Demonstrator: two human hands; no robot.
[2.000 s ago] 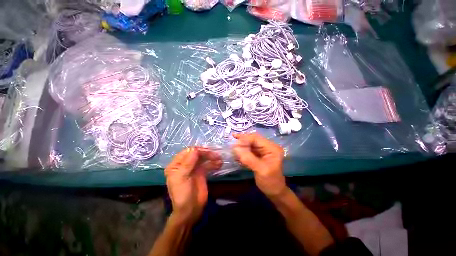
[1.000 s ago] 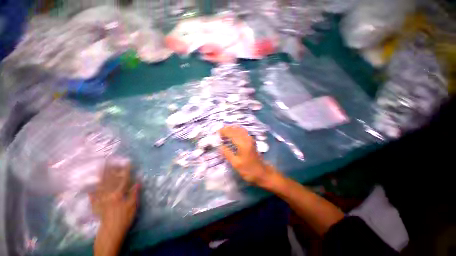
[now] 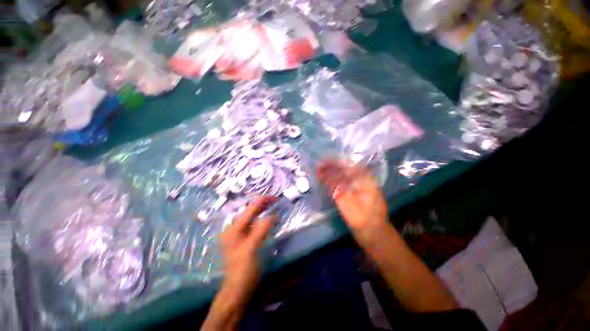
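Note:
A heap of coiled white cables with round white pieces lies on clear plastic sheet in front of me. My left hand is at the heap's near edge, thumb and fingers apart, with nothing seen in it. My right hand is blurred, right of the heap and just below the empty zip-lock bags. Shiny clear film shows beside its fingers; whether it grips any is unclear. Bagged cables lie in a pile at the left, partly around a large clear poly bag.
Red-and-white printed bags lie on the far side. A blue plastic wrap and a small green item are at the far left. A full bag of white parts stands at the far right, with yellow material behind it.
The view has swung right. My left hand has left the bagged pile and come to the heap's near edge. My right hand has moved off the heap towards the empty bags.

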